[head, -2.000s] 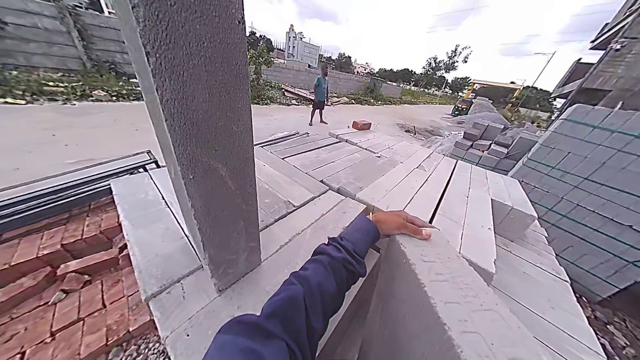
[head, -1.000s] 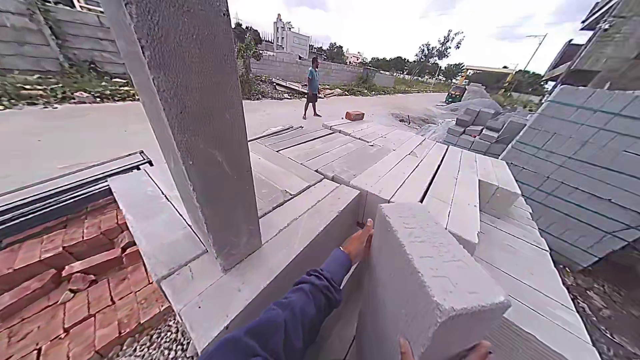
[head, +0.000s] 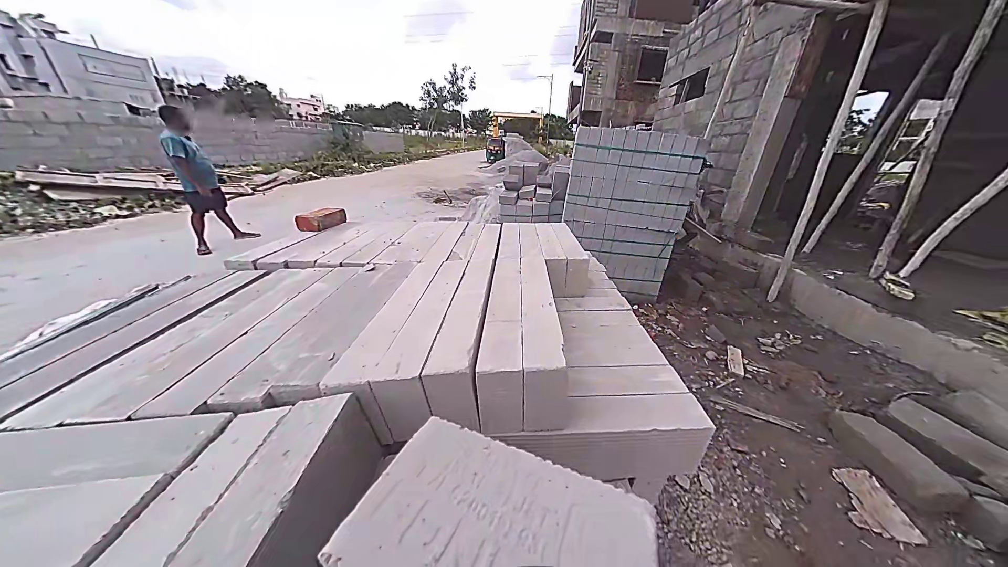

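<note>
Neither of my hands shows at this moment. A pale grey concrete block (head: 492, 504) with faint stamped marks fills the bottom middle, tilted, its lower part cut off by the frame edge; what holds or supports it is hidden. Just beyond it, long grey blocks (head: 449, 346) lie side by side in a stack. More blocks (head: 236, 465) stand to its left, with a dark gap beside them. A shorter block (head: 567, 264) rests on top at the stack's right side.
A red brick (head: 320, 219) sits at the stack's far end. A person (head: 191, 169) stands on the road (head: 260, 228) at left. Strapped blocks (head: 630, 209) rise behind. On the right are rubble ground (head: 732, 465), loose blocks (head: 898, 457) and wooden props (head: 835, 150) by an unfinished building.
My hands, on the block a second ago, have gone out of view. The view has swung right; the upright grey block at left no longer shows. The person's legs are now farther apart.
</note>
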